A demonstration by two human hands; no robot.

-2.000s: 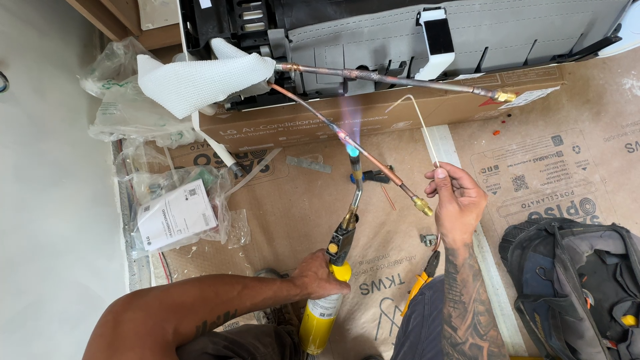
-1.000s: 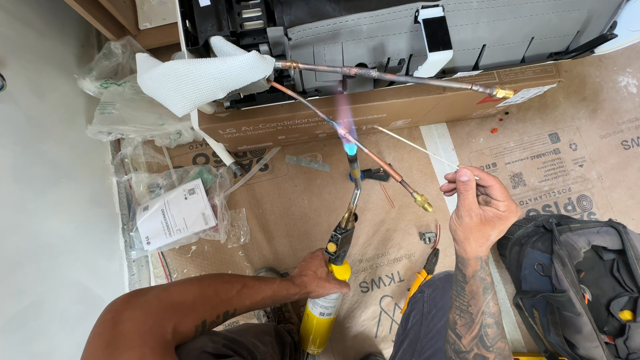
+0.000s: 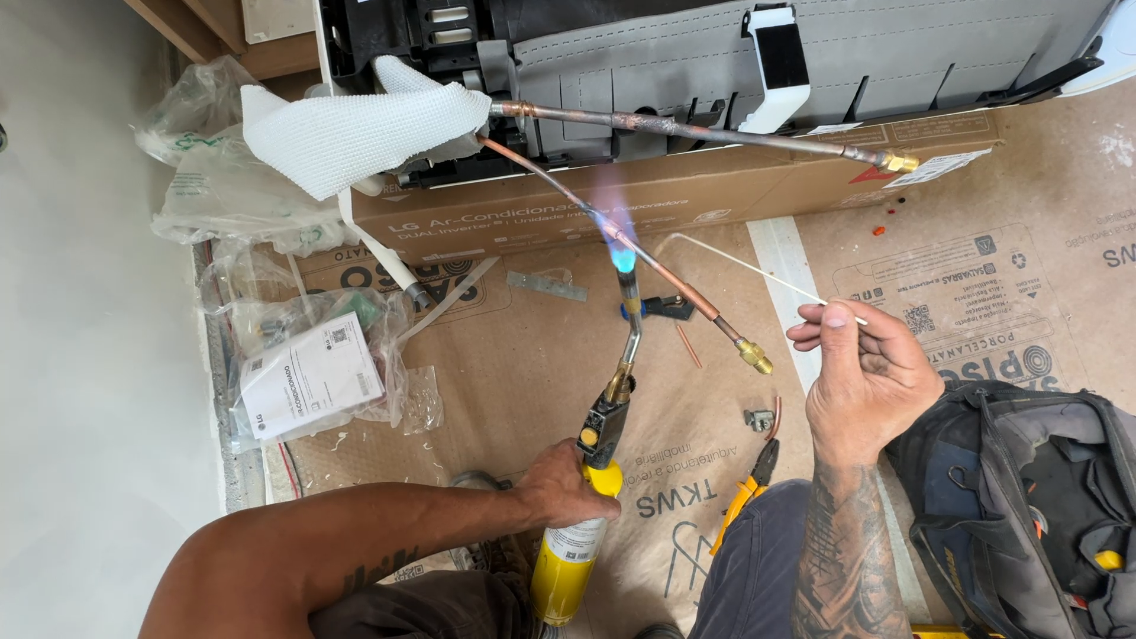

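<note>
My left hand (image 3: 568,490) grips a hand torch with a yellow gas cylinder (image 3: 564,568). The torch's lit tip (image 3: 626,280) points up, and its blue flame plays on the middle of a thin copper pipe (image 3: 572,191). That pipe slants down to a brass flare nut (image 3: 754,357). Between the thumb and fingers of my right hand (image 3: 865,377) is a thin filler rod (image 3: 754,269), its bent end just right of the heated pipe, apart from it. A thicker copper pipe (image 3: 701,131) with a brass fitting (image 3: 898,162) runs above. White textured cloth (image 3: 364,133) wraps the pipes' left ends.
An air-conditioner indoor unit (image 3: 639,53) lies on its cardboard box (image 3: 550,213). On the papered floor are a pipe cutter (image 3: 667,308), yellow-handled pliers (image 3: 745,493), copper offcuts (image 3: 688,346) and a plastic bag with papers (image 3: 311,377). An open tool bag (image 3: 1021,497) stands at right.
The right hand, with the filler rod, first moved to the right, and the rod's bent end left the flame area; now that end is lower, beside the pipe. The torch hand has stayed in place.
</note>
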